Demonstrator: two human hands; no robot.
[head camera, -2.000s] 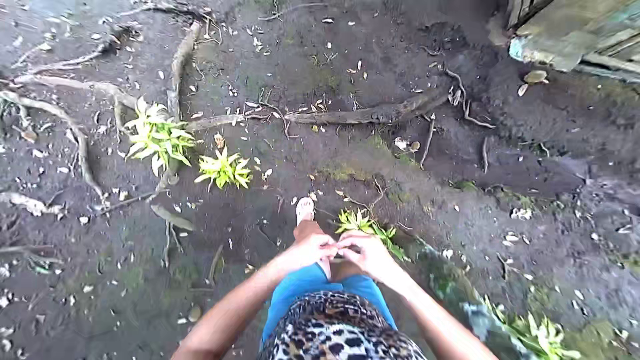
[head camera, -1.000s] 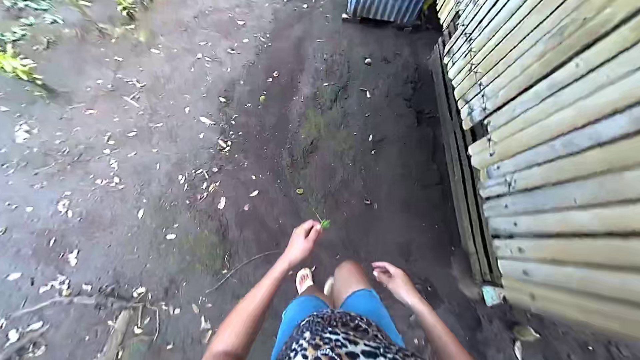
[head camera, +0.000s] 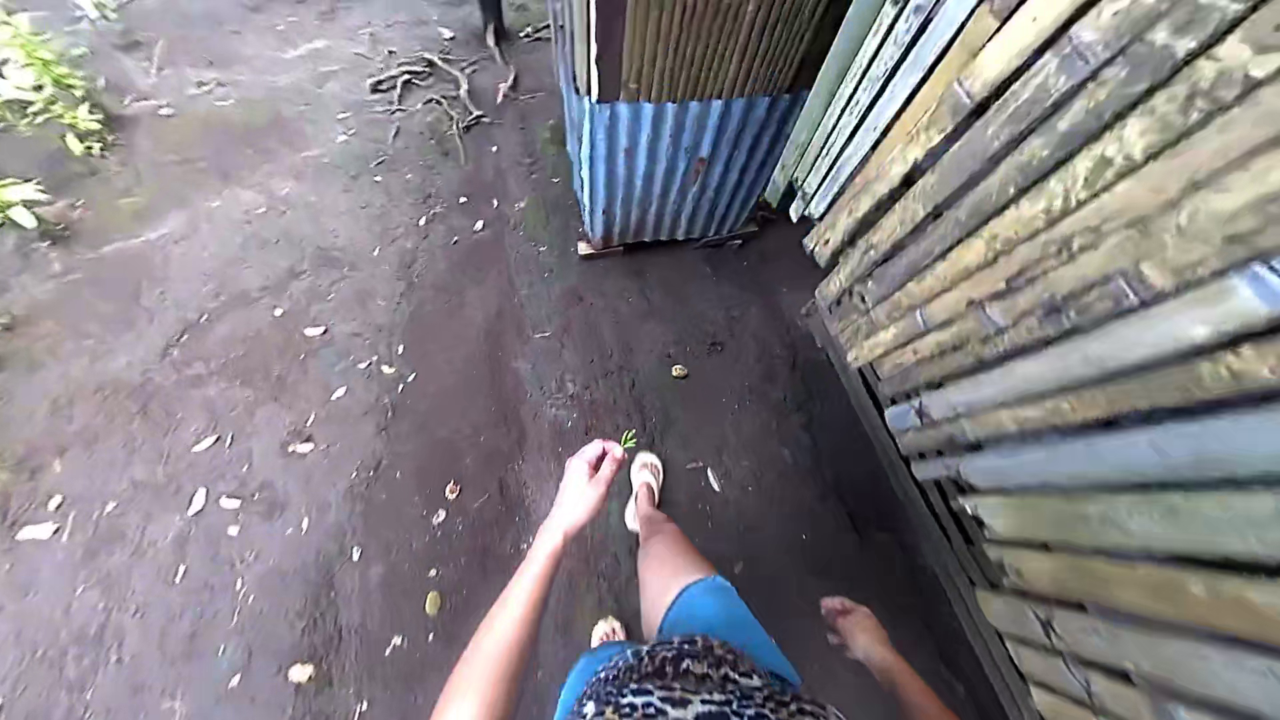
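My left hand (head camera: 590, 485) is raised in front of me, thumb and fingertips pinching a small green sprig (head camera: 628, 439), whose leaves stick out past the fingers. Below that hand, a sandalled foot (head camera: 645, 480) is stepping on the dark soil. My right hand (head camera: 853, 628) hangs low at the right, beside the blue shorts (head camera: 720, 620), with its fingers loosely bent. It is somewhat blurred, and nothing shows in it.
A slatted bamboo wall (head camera: 1080, 350) runs along my right, with a dark timber (head camera: 900, 490) at its base. Ahead stands a corner of blue corrugated metal sheet (head camera: 690, 165) under bamboo. Roots (head camera: 435, 85) lie farther off; leafy plants (head camera: 45, 85) grow at far left. Fallen leaves dot the soil.
The view has moved from the roots and plants to the bamboo wall and metal corner. My hands, together two seconds ago, are apart, the left one carrying the sprig.
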